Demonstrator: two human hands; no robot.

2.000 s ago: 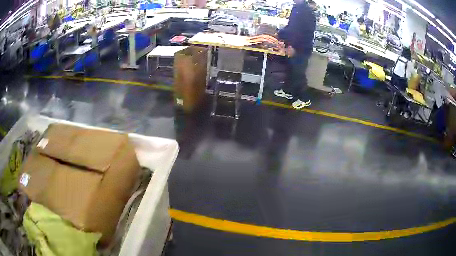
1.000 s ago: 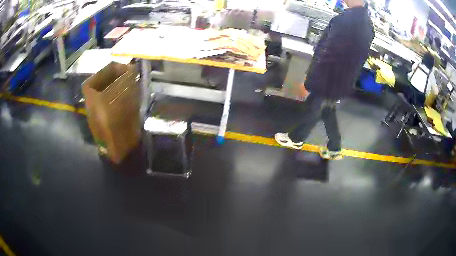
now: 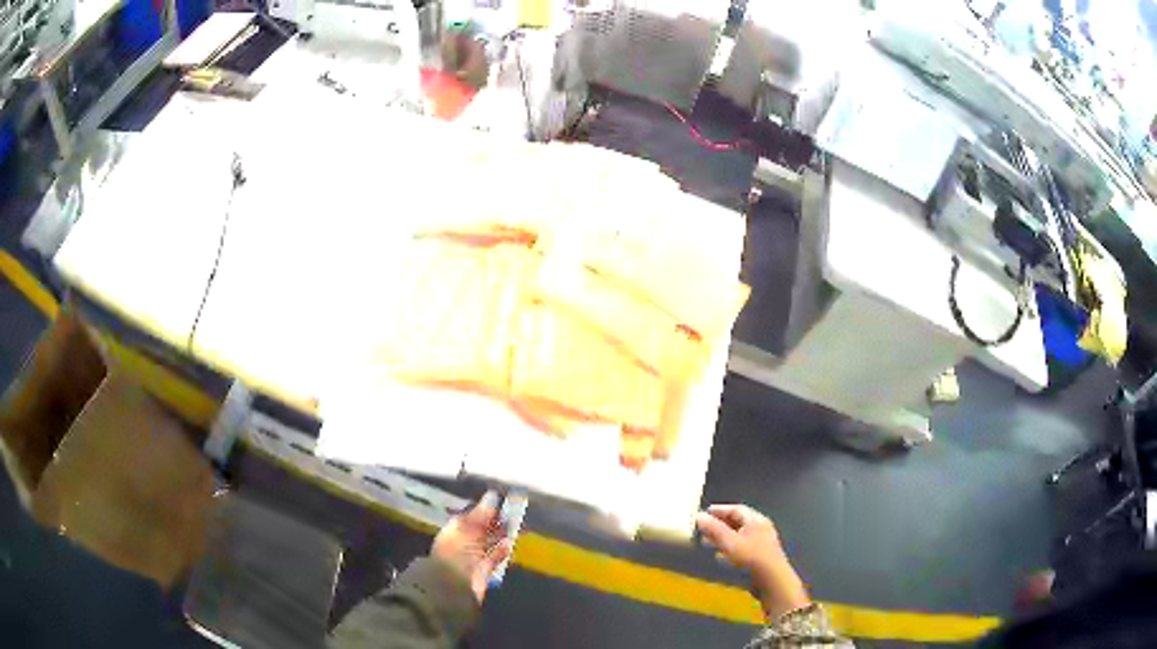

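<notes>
A pale board or sheet (image 3: 381, 437) lies at the right part of a white table (image 3: 152, 241), its front edge over the table's edge. Orange and pale yellow flat pieces (image 3: 596, 342) lie spread on it, washed out by glare. My left hand (image 3: 472, 545) is curled at the board's front edge, its fingertips partly hidden. My right hand (image 3: 751, 545) pinches the board's front right corner between thumb and fingers.
An open cardboard carton (image 3: 127, 488) and a metal stool (image 3: 264, 571) stand at the lower left. A white machine table (image 3: 875, 304) stands to the right. Yellow pieces (image 3: 1101, 304) hang at the far right. A dark shape, partly cut off, is at the lower right.
The table is now close in front of me, and the carton and stool are lower left. Both my hands have come into view at the board. The dark-clothed person has left the middle of the view.
</notes>
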